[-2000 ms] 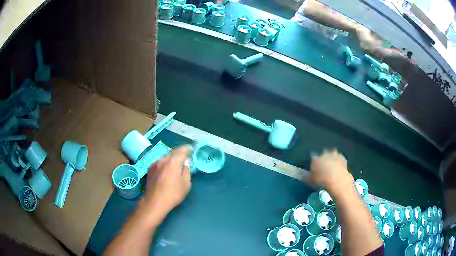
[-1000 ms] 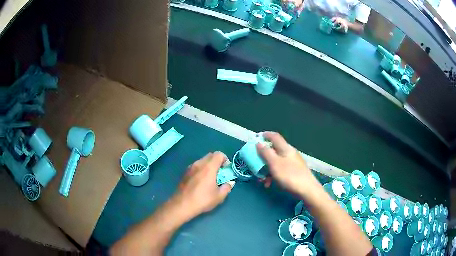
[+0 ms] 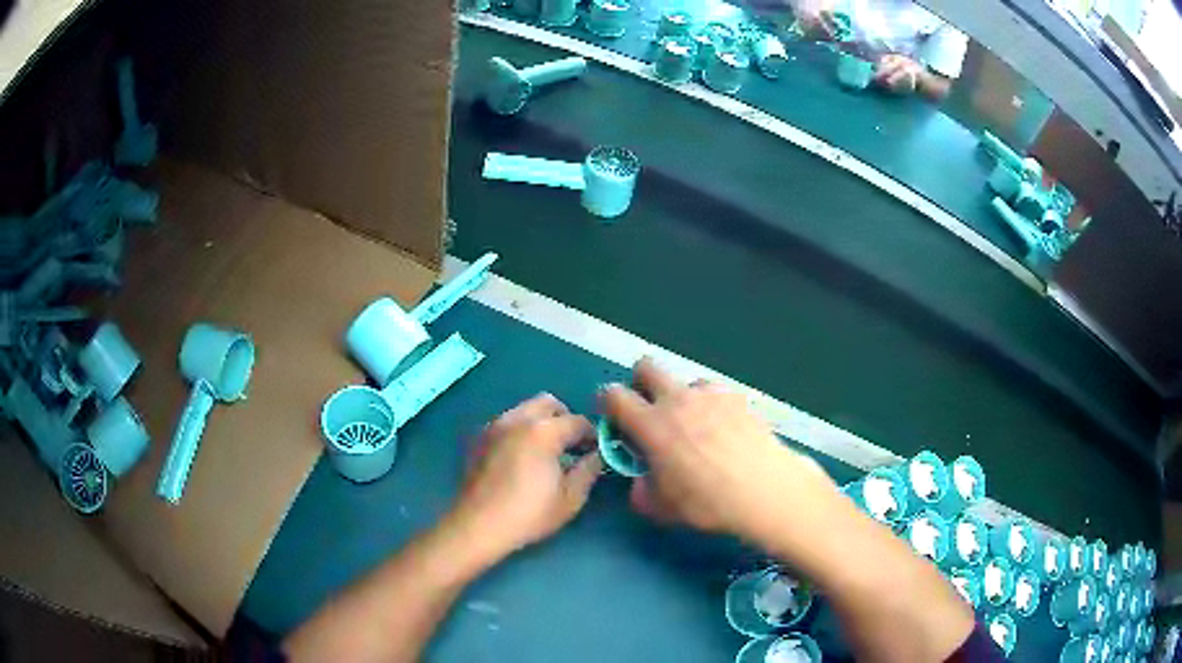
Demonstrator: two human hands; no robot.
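Observation:
A teal handled housing [image 3: 621, 453] is mostly hidden between my hands over the bench top; only part of its barrel shows. My left hand [image 3: 529, 469] is closed around its handle side, and the handle is covered by the fingers. My right hand [image 3: 687, 447] covers the barrel from above and the right. The cup part is hidden under the right hand. Two more handled housings lie left of my hands, one with its grille showing inside the barrel [image 3: 359, 434], the other [image 3: 389, 337] just behind it.
An open cardboard box [image 3: 279, 279] at left holds jumbled housings. Cup parts with white inserts [image 3: 926, 535] stand in rows at right. Two handled units, one nearer [image 3: 609, 181], lie on the dark conveyor belt [image 3: 778, 285]. Across it are more cups and another person's hands [image 3: 907, 74].
My right hand has brought a cup part from the right rows to the housing and now covers it. My left hand stays at the handle. Units on the belt have shifted left.

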